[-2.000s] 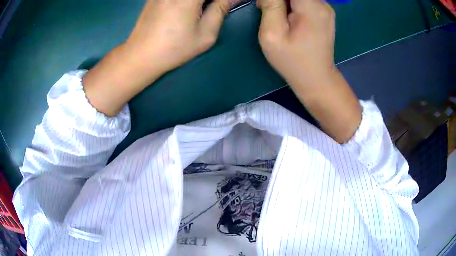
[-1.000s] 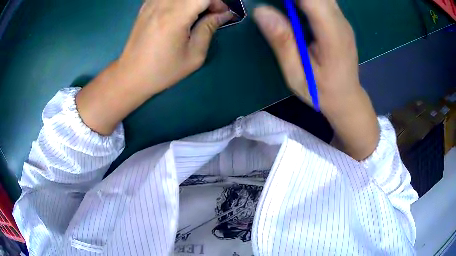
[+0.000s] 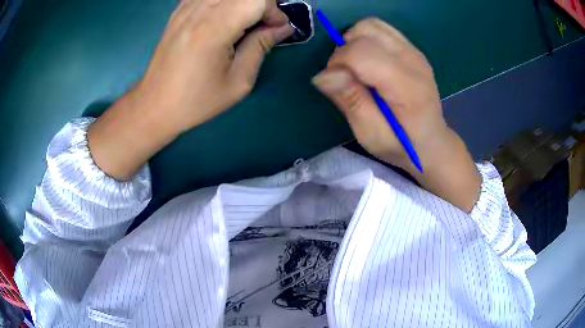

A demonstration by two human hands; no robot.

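My left hand [image 3: 205, 57] grips a small watch assembly [image 3: 300, 24] by its left side at the top of the view. The assembly has a dark face, rounded corners and a silvery rim; my fingers hide its left part. My right hand [image 3: 385, 90] is just right of it and holds a thin blue stick [image 3: 396, 131] like a pencil. The stick's upper end points up and left, close to the rim but apart from it. Its lower pointed end sticks out over my wrist.
The dark green mat [image 3: 269, 122] lies under both hands. A red tray edge [image 3: 573, 11] shows at the top right, with a dark cable beside it. Another red plastic piece [image 3: 8, 282] is at the lower left. Cardboard boxes [image 3: 535, 150] stand at the right.
My right hand has come away from the assembly, and the blue stick now shows at full length, its upper end tilted left. My left hand has moved slightly down and left, showing more of the assembly.
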